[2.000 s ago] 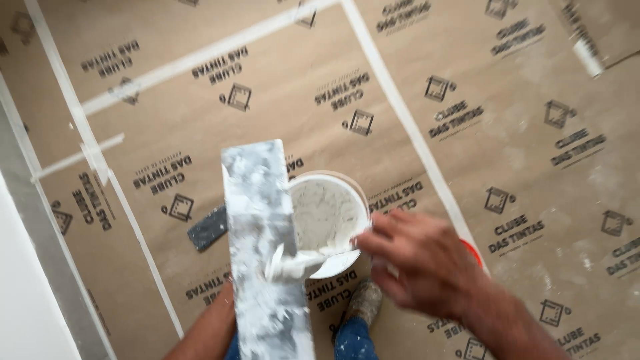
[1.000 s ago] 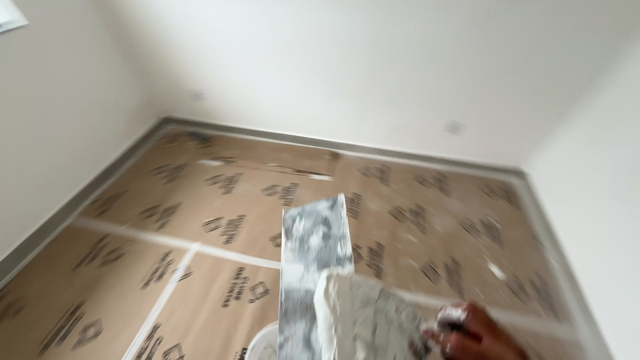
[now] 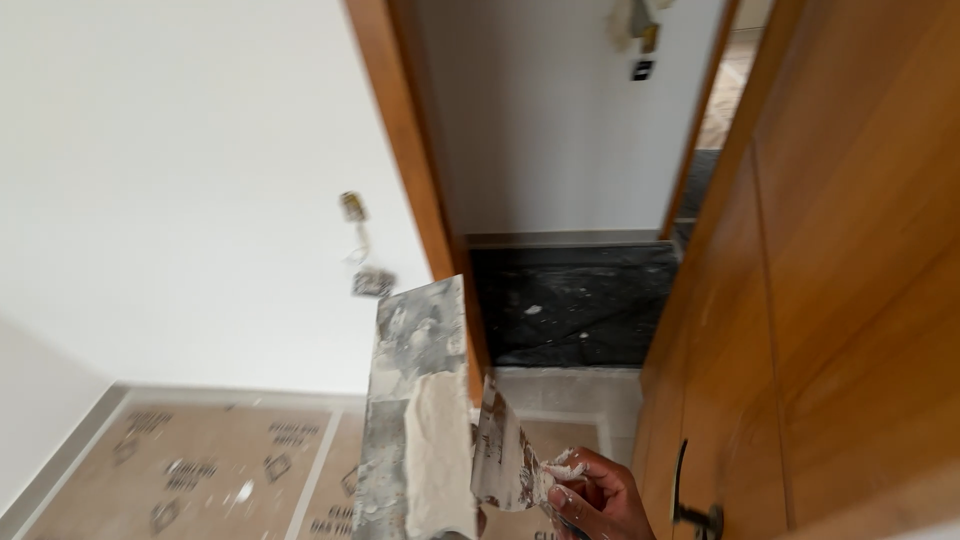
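A steel plastering trowel (image 3: pixel 390 420) points up from the bottom centre, its face smeared and a thick strip of off-white filler (image 3: pixel 442 450) lying along its right side. Just right of it, my right hand (image 3: pixel 600 491) grips a putty knife (image 3: pixel 506 457) with a wide metal blade; the blade stands on edge beside the trowel, smeared with filler. White filler coats some of my fingertips. Only a sliver of skin shows behind the trowel's lower right edge, so my left hand (image 3: pixel 481 519) and its hold are mostly hidden.
A wooden door (image 3: pixel 847 262) with a metal handle (image 3: pixel 694 514) stands at the right. Left of it is a wooden door frame (image 3: pixel 420 157), with black sheeting (image 3: pixel 570 307) on the floor beyond. Wall boxes with wires (image 3: pixel 373 282) sit in the white wall. Brown printed paper (image 3: pixel 217 472) covers the floor.
The view has swung from the floor and bucket to the doorway. Filler now lies as a thick strip on the trowel; a second ago a thick load covered the putty knife's blade.
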